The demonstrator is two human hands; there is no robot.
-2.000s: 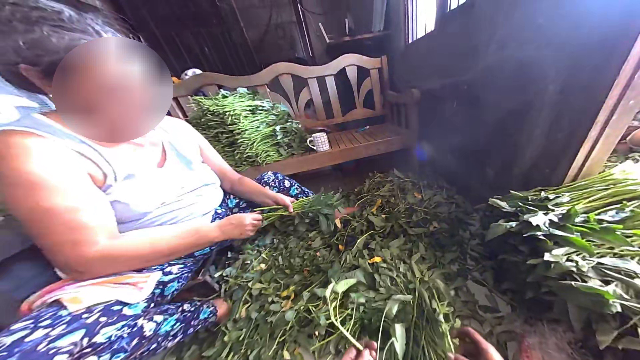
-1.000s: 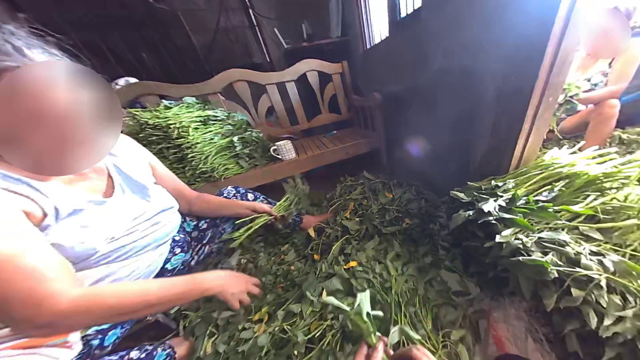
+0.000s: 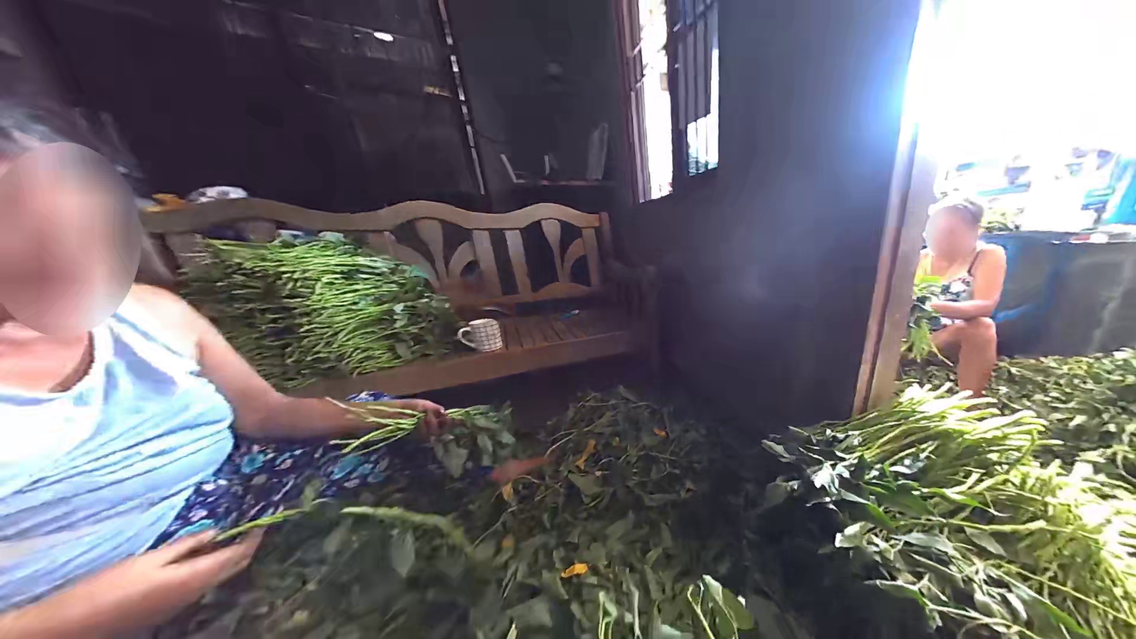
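Neither of my hands shows in the head view now. A large heap of leafy green stems with a few yellow leaves fills the lower middle. Some brighter leaves stand up at the bottom edge, and what holds them, if anything, is out of sight. Left of the heap sits a person in a light top, with a small bunch of stems in one hand and a single stem at the other. A thick pile of stems lies at the right.
Behind the heap is a wooden bench bearing stacked green stems and a checked mug. A door post rises at the right. Beyond it another person sits holding greens, near more leaves on the ground.
The view has swung right and up. My hands, at the bottom edge earlier with leafy stems, have left the view. The neighbouring person's nearer hand now has a stem at it.
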